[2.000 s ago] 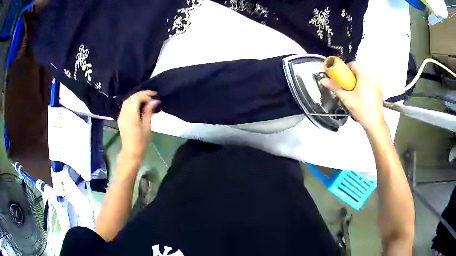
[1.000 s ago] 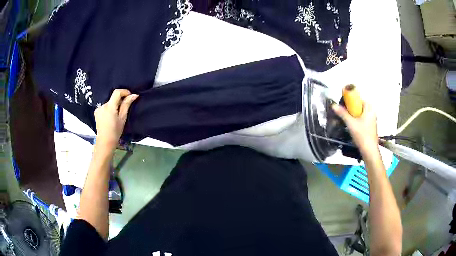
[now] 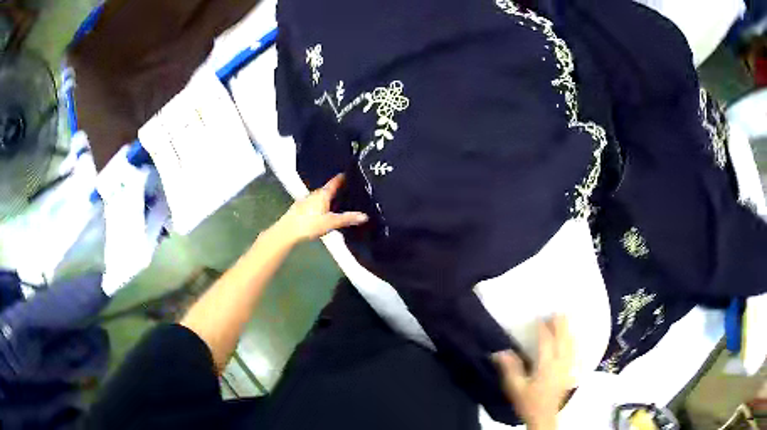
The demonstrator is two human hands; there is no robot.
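The dark embroidered garment [image 3: 479, 159] lies spread over the white pressing board [image 3: 555, 285], with pale flowers and a scalloped border showing. My left hand [image 3: 315, 214] is at the garment's left edge, thumb and fingers apart on the dark cloth; whether it pinches any cloth is unclear. My right hand [image 3: 542, 369] is blurred, fingers spread, over the bare board beside the narrow dark sleeve [image 3: 458, 336]. The steam iron [image 3: 643, 416] is only partly visible at the bottom edge, right of my right hand, and neither hand is on it.
Brown cloth [image 3: 143, 67] hangs over a blue frame [image 3: 248, 55] at the upper left, with a white paper sheet [image 3: 202, 151] beside it. A fan [image 3: 21, 122] stands at the far left. Another blue frame part [image 3: 733, 323] shows at the right.
My right hand has let go of the iron and moved onto the board by the sleeve. The view has turned, and the garment's embroidered body now covers more of the board.
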